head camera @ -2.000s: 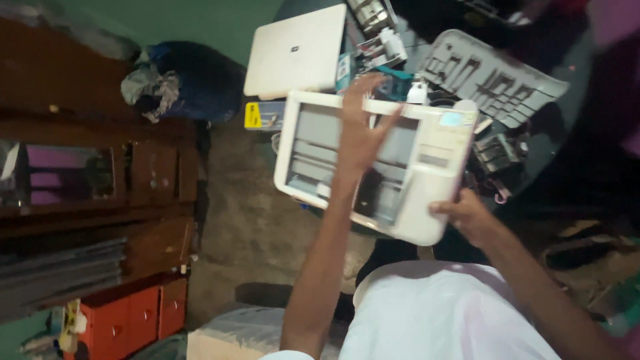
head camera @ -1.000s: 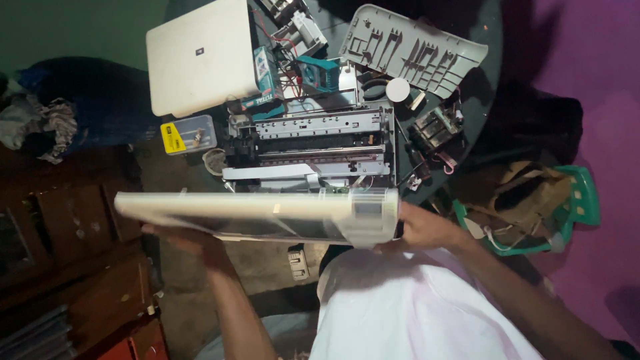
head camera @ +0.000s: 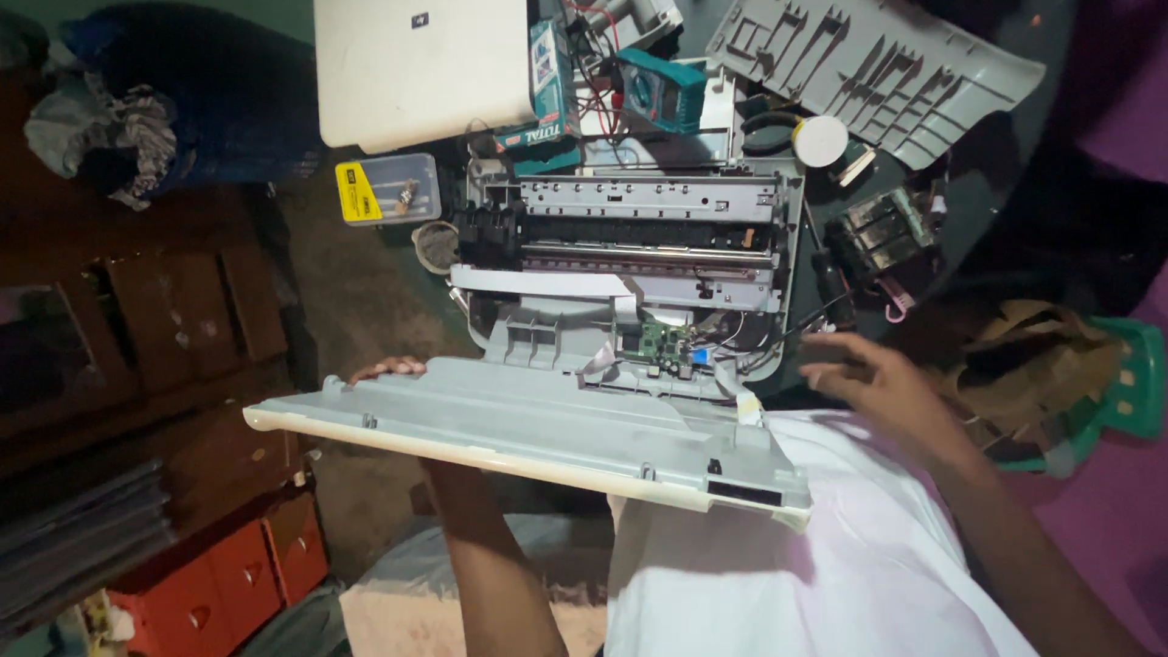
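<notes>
My left hand (head camera: pixel 391 368) grips the far-left edge of a printer's scanner housing (head camera: pixel 547 420), its fingertips showing over the rim and the rest hidden behind the panel. The housing's grey underside faces up, tilted toward the opened printer base (head camera: pixel 652 210). My right hand (head camera: pixel 849 365) is off the housing, fingers spread, beside the base's lower right corner. A green circuit board (head camera: pixel 664 345) sits in the base, with a white ribbon cable (head camera: pixel 547 281) above it. Another flat cable (head camera: pixel 730 379) runs down to the housing's right end.
Around the base lie a cream printer lid (head camera: pixel 424 73), a teal multimeter (head camera: pixel 662 91), a clear plastic case (head camera: pixel 392 189), a grey ribbed cover (head camera: pixel 881 78), a white round cap (head camera: pixel 820 141) and a metal-framed mechanism (head camera: pixel 881 233). A green basket (head camera: pixel 1131 379) stands at right, red drawers (head camera: pixel 196 584) at lower left.
The scanner housing, earlier glass side up in both hands, is now turned so its underside shows. My right hand has let go of it and moved beside the base.
</notes>
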